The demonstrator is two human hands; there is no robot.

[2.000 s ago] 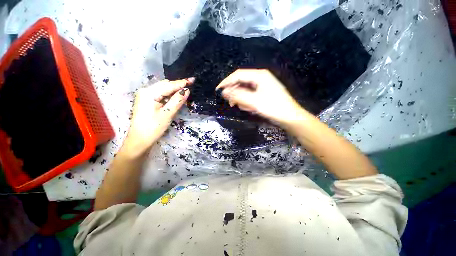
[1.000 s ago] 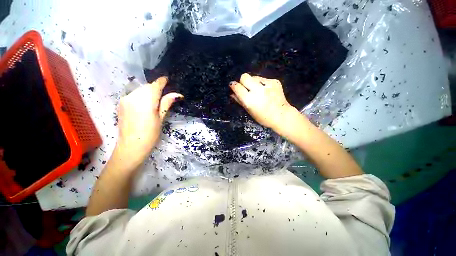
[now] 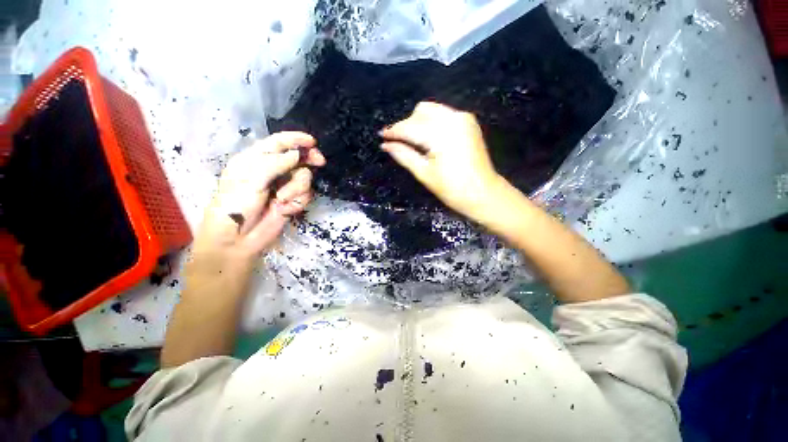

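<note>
A wide black heap of small parts (image 3: 518, 95) lies in a clear plastic bag (image 3: 605, 164) whose mouth is spread around it. My left hand (image 3: 263, 186) is at the heap's left edge, palm partly turned up, fingers curled around small black pieces. My right hand (image 3: 445, 155) is above the middle of the heap, thumb and index finger close together; whether a piece is between them cannot be made out. A red perforated basket (image 3: 142, 173) filled with black pieces stands at the left.
Black flakes are scattered on the white tabletop (image 3: 734, 173), the bag film and the beige coat (image 3: 484, 371). Part of another red basket (image 3: 773, 26) shows at the top right. Green floor (image 3: 726, 276) with dark marks lies beyond the table's near right edge.
My left hand has turned its palm up and curled its fingers around black pieces. My right hand has lifted from the heap, with thumb and index finger close together. The view has shifted slightly.
</note>
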